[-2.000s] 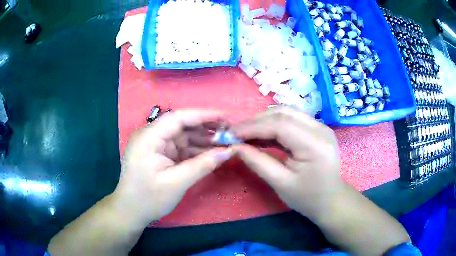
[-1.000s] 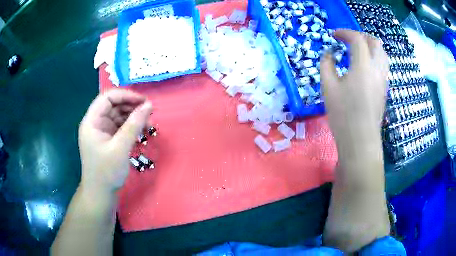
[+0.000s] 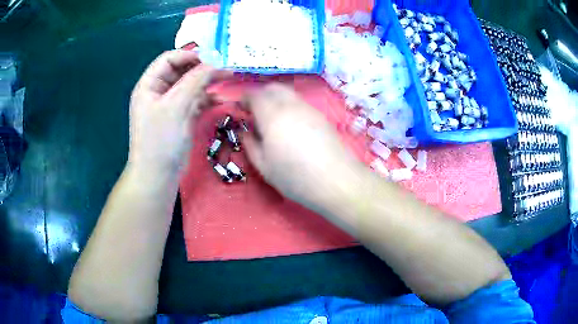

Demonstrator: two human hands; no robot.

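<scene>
Several small silver-and-black cylindrical components [image 3: 232, 137] lie loose in a group on the red mat [image 3: 272, 234]. My left hand [image 3: 163, 104] is above and left of them, by the near left corner of the smaller blue bin [image 3: 272, 67], fingers curled and thumb tip near the index finger. A pale spot shows at its fingertips; I cannot tell if it is held. My right hand [image 3: 293, 142], blurred, is just right of the components, fingertips pointing toward my left hand. What it holds, if anything, is hidden.
The smaller bin holds white pieces. Translucent sleeves [image 3: 374, 76] are piled between it and the larger blue bin [image 3: 466, 135], which is full of silver-white cylinders. A dark component tray [image 3: 535, 152] stands at the right. Clear plastic [image 3: 12, 133] lies far left.
My right hand has left the larger bin and come left across the mat to the loose components. My left hand has moved up beside the smaller bin. The camera view has shifted.
</scene>
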